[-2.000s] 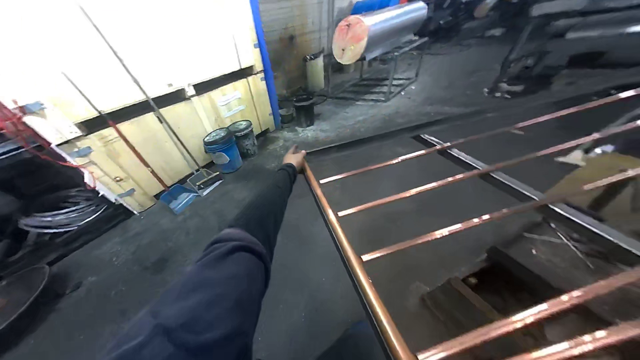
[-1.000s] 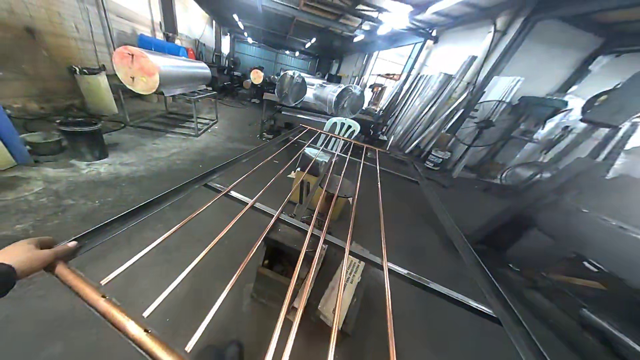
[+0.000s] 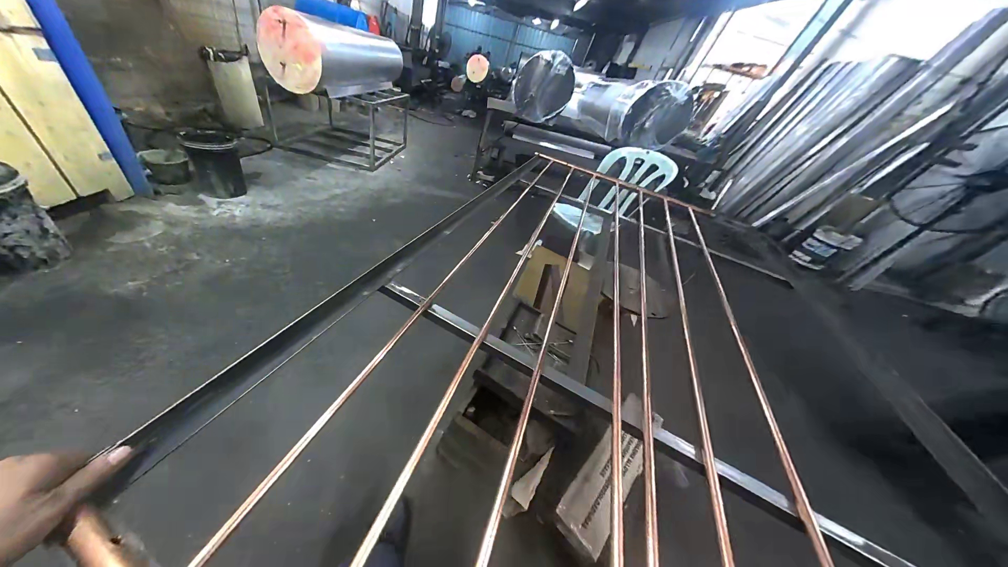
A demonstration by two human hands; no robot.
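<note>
At the lower left edge my left hand lies over the end of a thick copper header pipe, its fingertips at a dark metal angle rail. Whether the fingers close round the pipe is hard to tell. Several thin copper tubes run away from me to a copper crosspipe at the far end. Beneath them a metal crossbar spans the frame. My right hand is out of view.
Under the tubes are a cardboard box and an open box. A plastic chair stands at the far end. Black bucket and a metal cylinder on a stand are at left; long metal sheets lean at right.
The view has swung right and up since two seconds ago. My left hand stays by the end of the header pipe, its fingers now reaching over the rail's edge.
</note>
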